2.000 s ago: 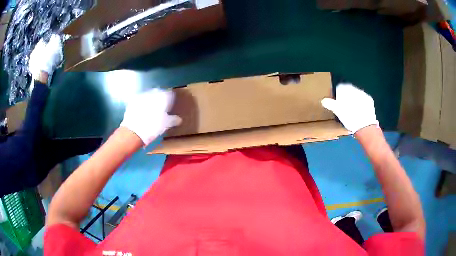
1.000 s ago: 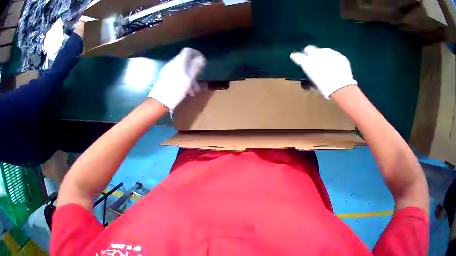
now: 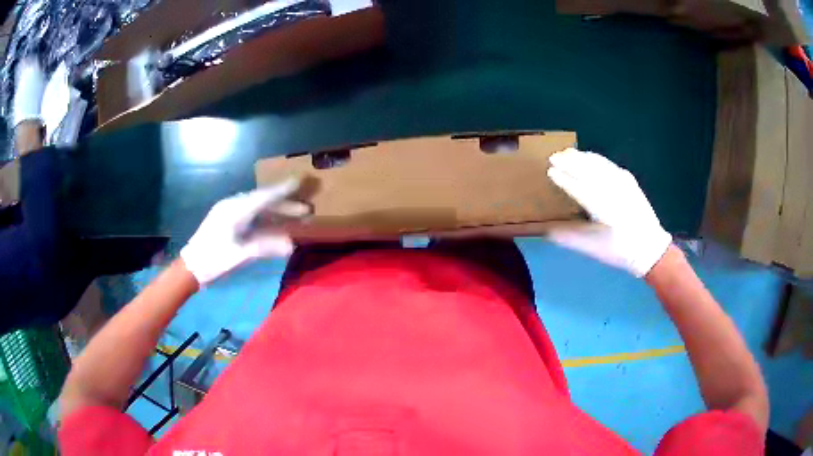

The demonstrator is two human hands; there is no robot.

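A long brown carton (image 3: pixel 419 183) lies across the bench edge in front of the red shirt. Its top panel is flat, with two dark notches along the far edge. The flap that stuck out at the near side no longer shows as a wide panel. My left hand (image 3: pixel 241 233), in a white glove and blurred, is at the carton's left end with fingers apart; whether it touches is unclear. My right hand (image 3: pixel 611 209), gloved, lies round the right end, fingers on the top corner and thumb side low at the near edge.
An open carton (image 3: pixel 258 71) with shiny wrapped contents lies at the upper left. Silvery-black bags (image 3: pixel 62 44) and another person's gloved hand (image 3: pixel 30 89) are at far left. Closed cartons (image 3: pixel 753 160) lie at right. Another carton (image 3: pixel 677 13) is at the upper right.
Both hands have come from the far edge back to the carton's ends. The near flap has folded in against the carton's near side. The carton appears further left in view.
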